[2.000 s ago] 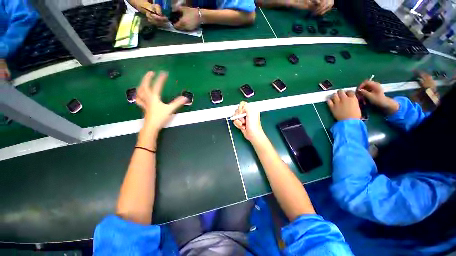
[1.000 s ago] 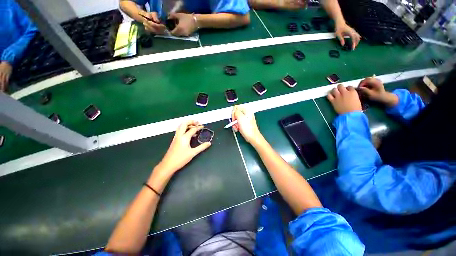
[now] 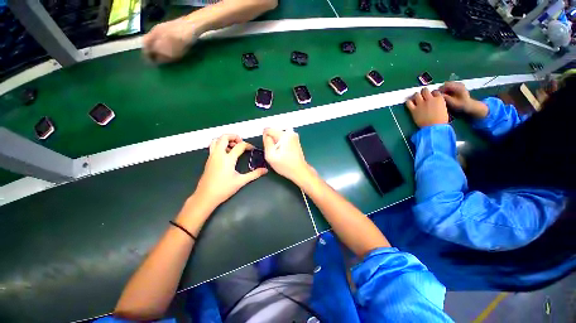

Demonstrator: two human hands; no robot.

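A dark watch case [image 3: 257, 160] is held above the green bench mat, just in front of the white rail. My left hand [image 3: 224, 170] grips it from the left between thumb and fingers. My right hand [image 3: 284, 152] is against the right side of the watch with its fingers curled closed. A small bit of white shows at its fingers, but the white pen-like tool cannot be made out clearly; the hand hides most of it.
The green conveyor [image 3: 189, 94] carries several watches beyond the white rail [image 3: 170, 146]. A smartphone [image 3: 376, 159] lies right of my hands. A neighbour's hands [image 3: 436, 106] work at the right. Another person's arm [image 3: 221, 16] reaches over the belt. A grey post [image 3: 44, 158] stands left.
My left hand took a watch off the belt and brought it over the bench. My right hand has moved left to meet it. A person's arm opposite now reaches over the belt.
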